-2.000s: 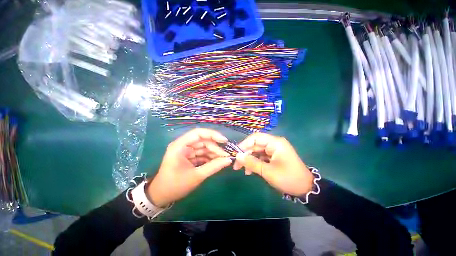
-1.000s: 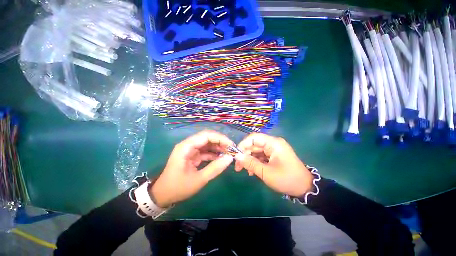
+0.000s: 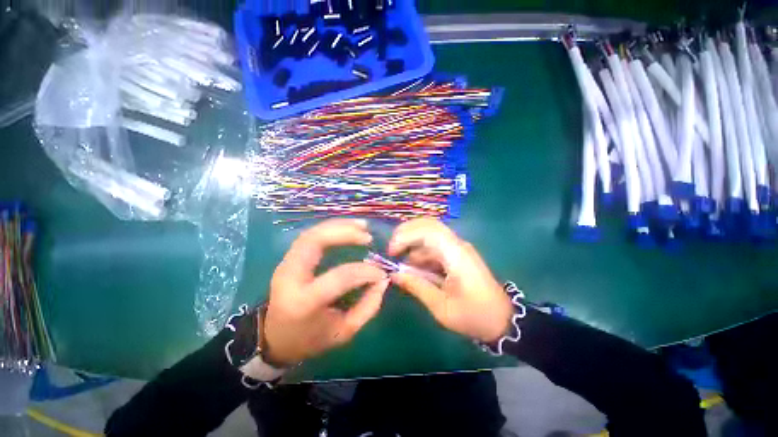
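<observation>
My left hand (image 3: 320,290) and my right hand (image 3: 452,277) meet low over the green bench top, below the central wire pile. Thin wires (image 3: 391,265) lie pinched between both hands' thumbs and fingers, with bright tips pointing up left. The rest of the wires is mostly hidden by my right hand. A small blue and white end (image 3: 546,309) shows just right of my right wrist. I cannot tell whether a black housing is in my fingers.
Unsleeved harnesses (image 3: 367,154) lie above my hands, below a blue bin (image 3: 341,92) of black parts. A clear bag (image 3: 98,171) of white sleeves lies left. Sleeved harnesses (image 3: 640,141) lie right. A wire bundle (image 3: 19,282) is at far left.
The view has shifted slightly. My left index finger has lifted off the wires, the fingertips have parted a little, and the blue end now shows beside my right wrist.
</observation>
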